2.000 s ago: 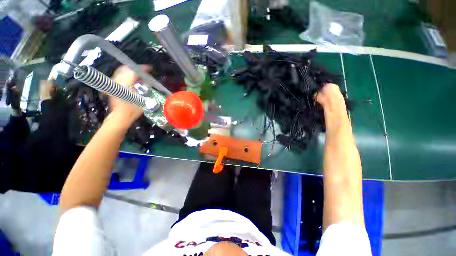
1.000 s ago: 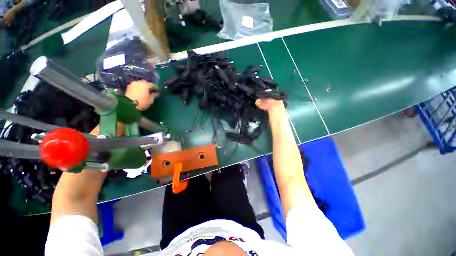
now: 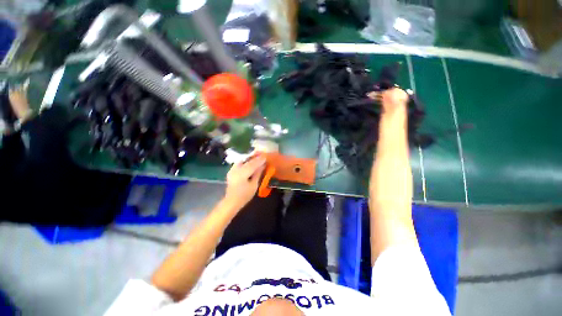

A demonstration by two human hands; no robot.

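My left hand (image 3: 245, 177) is at the left end of the orange base block (image 3: 297, 170), beside its small orange handle (image 3: 266, 182). Its fingertips are blurred and I cannot tell if they hold anything. My right hand (image 3: 392, 99) reaches into the right pile of black corded parts (image 3: 338, 86); its fingers touch dark parts, but their grip is unclear. The hand-lever press with its red ball knob (image 3: 228, 95) stands behind the block, its lever and spring blurred. A wide heap of black parts (image 3: 126, 117) lies left of the press.
Clear plastic bags (image 3: 403, 24) lie at the back of the green bench (image 3: 499, 133). A coworker's dark sleeve (image 3: 52, 148) and hand are at the left. A blue stool (image 3: 148, 199) is below the bench on the left, and a blue bin (image 3: 436, 247) by my right leg.
My left hand has come from behind the press to the orange block at the bench edge. My right hand stays at the right pile. The camera view has swung left again.
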